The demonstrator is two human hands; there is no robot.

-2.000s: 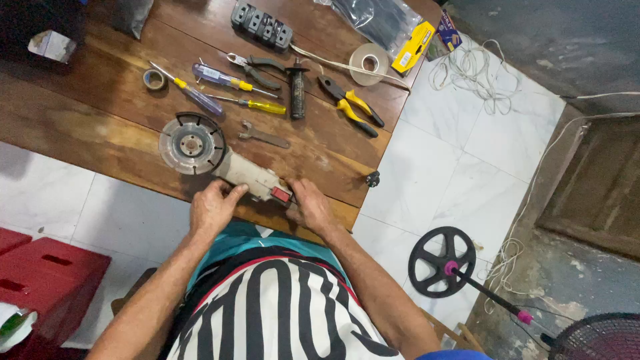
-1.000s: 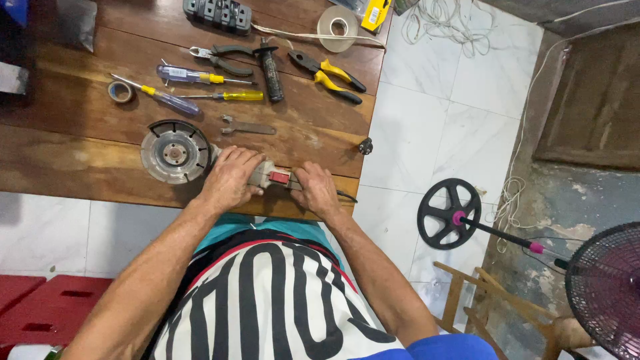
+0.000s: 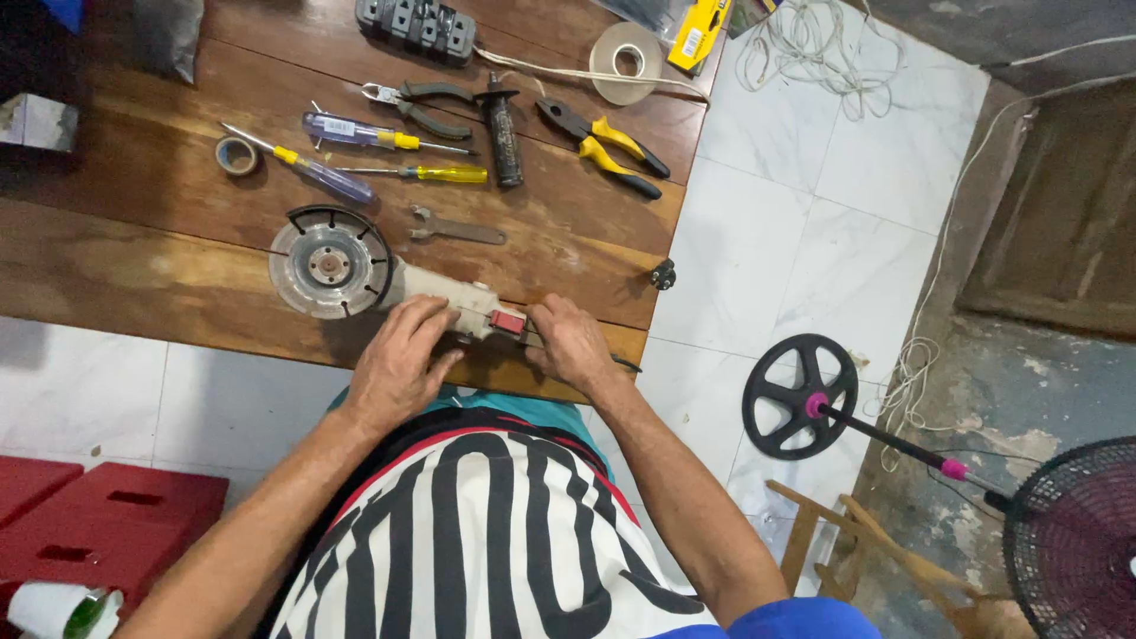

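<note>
An angle grinder lies near the front edge of the wooden table, its slotted cutting disc facing up at the left. My left hand rests against the near side of the grinder's body, fingers loosely bent. At the tail end, beside the red switch, my right hand has its fingers curled on the grinder's rear; the fingertips are partly hidden. Behind the grinder lie a flat open-ended spanner, screwdrivers, diagonal cutters, a black side handle and yellow-black combination pliers.
A power strip, a large tape roll and a small tape roll are on the table. A black plug is at its right edge. Red plastic stools stand lower left, a fan lower right.
My left hand, earlier over the grinder's body, has drawn back to its near side. My right hand remains at the tail end. The view has shifted.
</note>
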